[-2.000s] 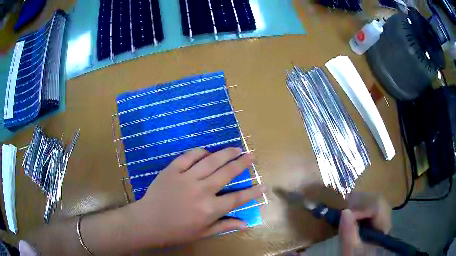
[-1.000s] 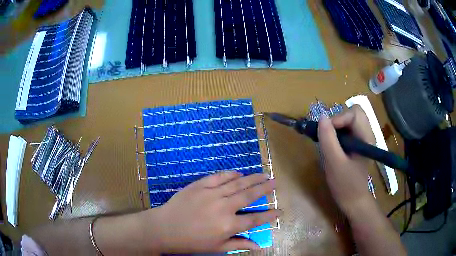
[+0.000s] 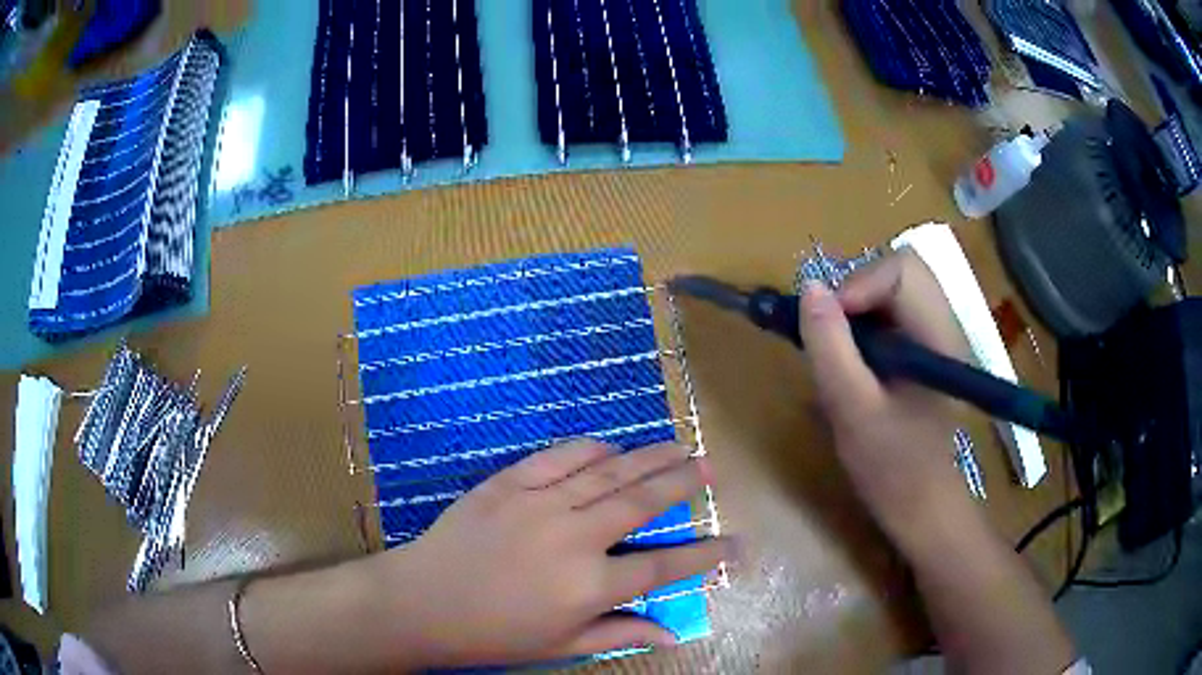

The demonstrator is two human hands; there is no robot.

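A bright blue solar cell string (image 3: 508, 350) with silver lines lies flat on the brown tabletop. Thin bus ribbons (image 3: 695, 409) run along its right and left edges. My left hand (image 3: 580, 547) lies flat on its lower part, palm down, fingers slightly spread toward the right edge, hiding the cells beneath. My right hand (image 3: 877, 382) holds the soldering iron (image 3: 910, 363) like a pen. The iron's dark tip is at the string's upper right, at or just above a ribbon end; contact cannot be told.
Loose ribbon bundles lie left (image 3: 139, 448) and right, partly under my right hand. White strips (image 3: 969, 330) lie beside both. Dark cell stacks (image 3: 396, 92) sit on a teal sheet (image 3: 778, 119); a curved finished stack (image 3: 125, 185) is upper left. A white bottle (image 3: 998, 174) stands by a grey drum (image 3: 1081, 231).
Two seconds ago the iron was low, beside the string's lower right corner; it has moved up to the upper right edge. My left hand stays on the string. The view has shifted slightly.
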